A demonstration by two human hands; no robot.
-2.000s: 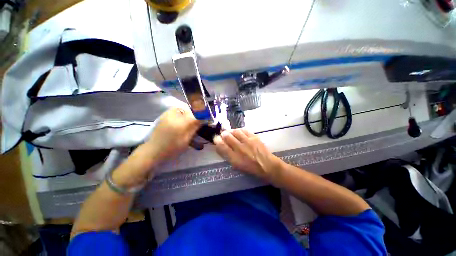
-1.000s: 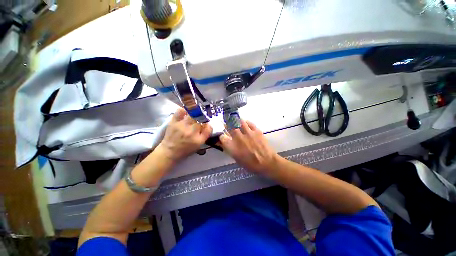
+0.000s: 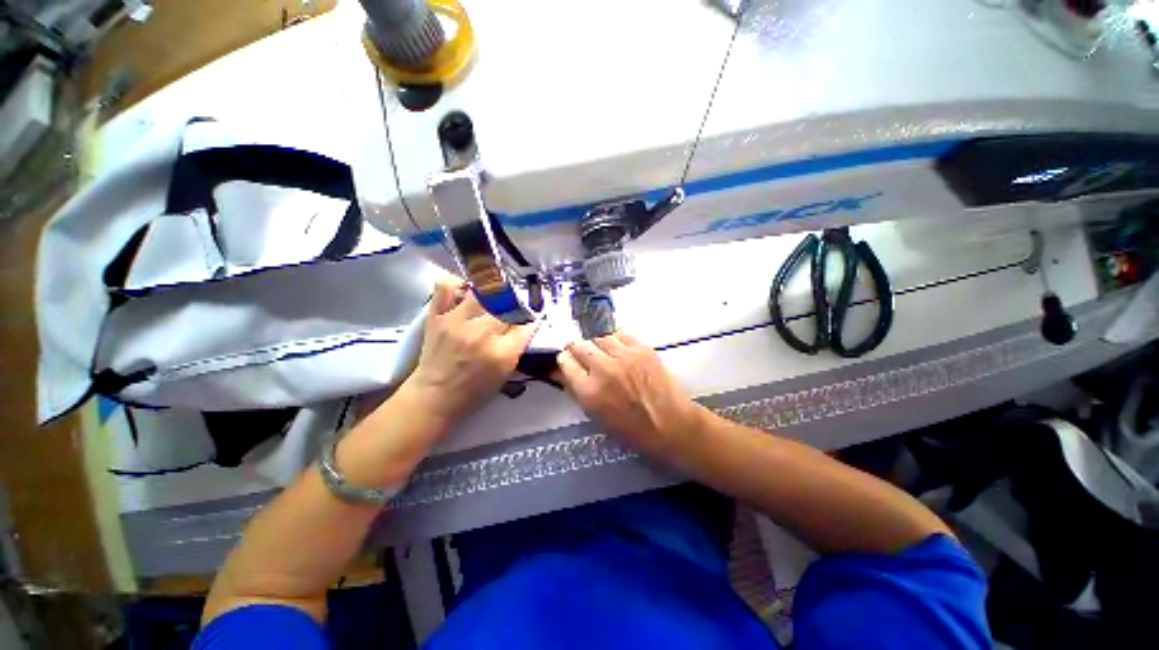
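Note:
The light-grey garment piece with black sections (image 3: 273, 318) lies left of the needle area, and its right end runs under my left hand. My left hand (image 3: 468, 343) holds it down beside the presser foot, fingers bent. A narrow black fabric part (image 3: 540, 364) shows between my hands. My right hand (image 3: 625, 385) has its fingertips on the right end of this black part, just below the tension dial (image 3: 610, 268). The presser foot and needle area (image 3: 553, 287) is small and bright; the needle itself cannot be made out.
The white sewing machine head (image 3: 572, 127) spans the back. Dark-handled scissors (image 3: 833, 295) lie right of the needle. A ruler strip (image 3: 508, 467) runs along the table's front edge. A black-and-white bundle of pieces (image 3: 1061, 495) is at the lower right. A brown board (image 3: 51, 444) is at the left.
Compared with two seconds ago, my left hand is nearer the needle area and less of the black part shows between my hands. Since one second ago, my right fingertips have moved slightly down. The view has shifted.

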